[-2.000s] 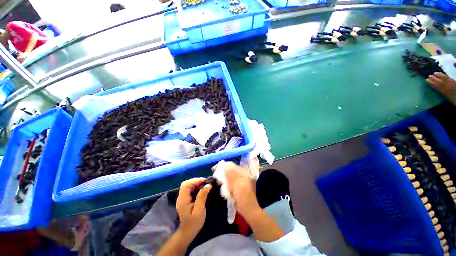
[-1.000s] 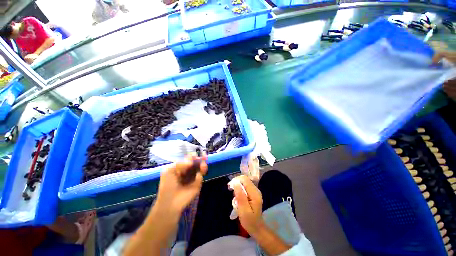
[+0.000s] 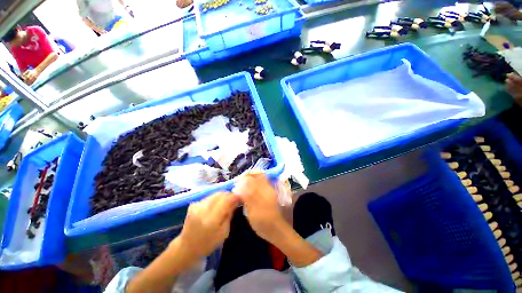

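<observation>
My left hand [image 3: 210, 220] and my right hand [image 3: 260, 200] meet at the front rim of the full parts tray [image 3: 77, 191], fingers closed. My right hand is closed around the white wiping cloth, which is mostly hidden by the fingers. Whatever my left fingers hold is hidden. The blue tray is heaped with small dark moulded parts [image 3: 149, 154], with crumpled white scraps [image 3: 220, 140] among them. A white sheet hangs over its right corner.
A blue tray with white liner [image 3: 366, 109] lies on the green belt at right. A narrow side tray [image 3: 60, 197] stands left. Black-and-beige part-built figures [image 3: 389, 31] lie behind. A blue crate [image 3: 435, 229] is below right. A person in red sits opposite; another person's hand shows at far right.
The lined blue tray, tilted in another person's hand a second ago, now lies on the belt beside the full tray. My left hand has moved back from the dark parts to meet my right hand.
</observation>
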